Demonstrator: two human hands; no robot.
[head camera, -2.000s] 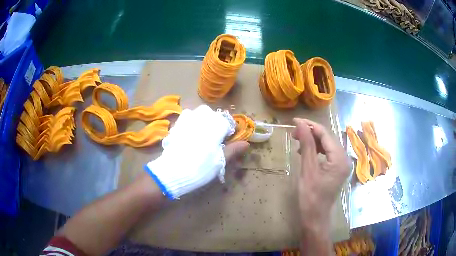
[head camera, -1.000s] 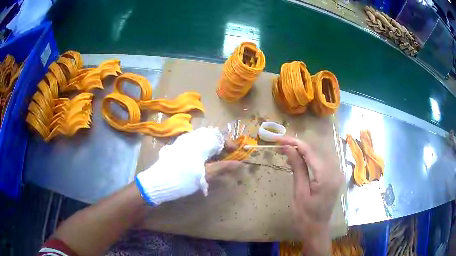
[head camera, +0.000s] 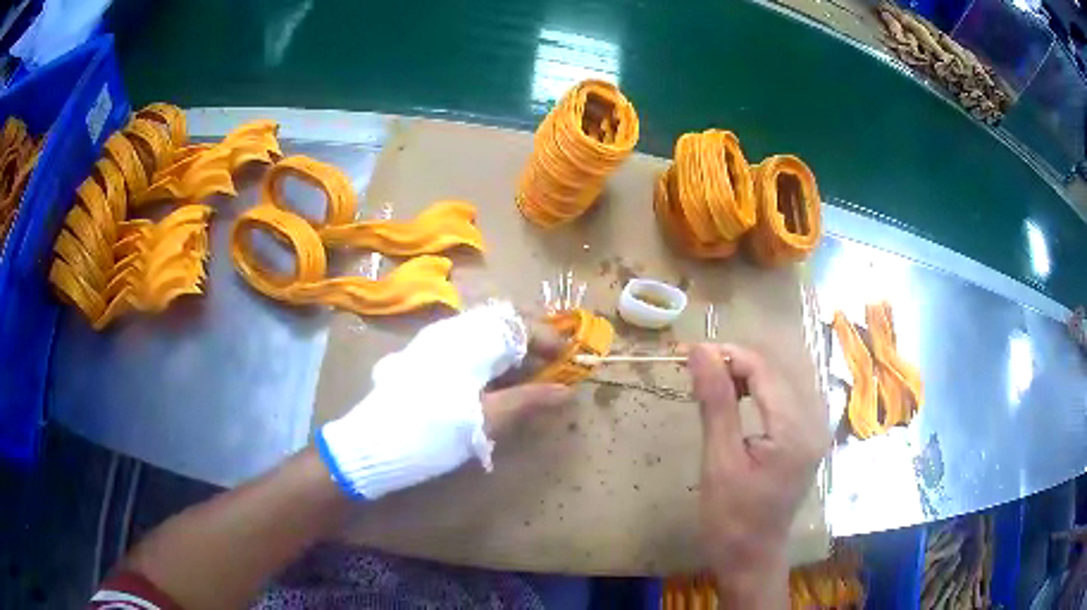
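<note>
My left hand, in a white knit glove with a blue cuff edge and bare fingertips, holds an orange strap piece near the middle of the board. The glove and fingers hide part of it. My right hand is bare and pinches a thin pale glue stick. The stick's tip touches or lies right over the orange piece. The small white oval glue dish stands on the board just beyond the stick.
Stacks of orange oval rings stand at the back of the cardboard board. Looped straps with tails lie at left, beside a blue crate. Loose orange strips lie at right. A green conveyor belt runs behind.
The right hand and stick moved from over the dish down and left to the orange piece. The left hand moved slightly nearer me with that piece. The whole view shifted a little.
</note>
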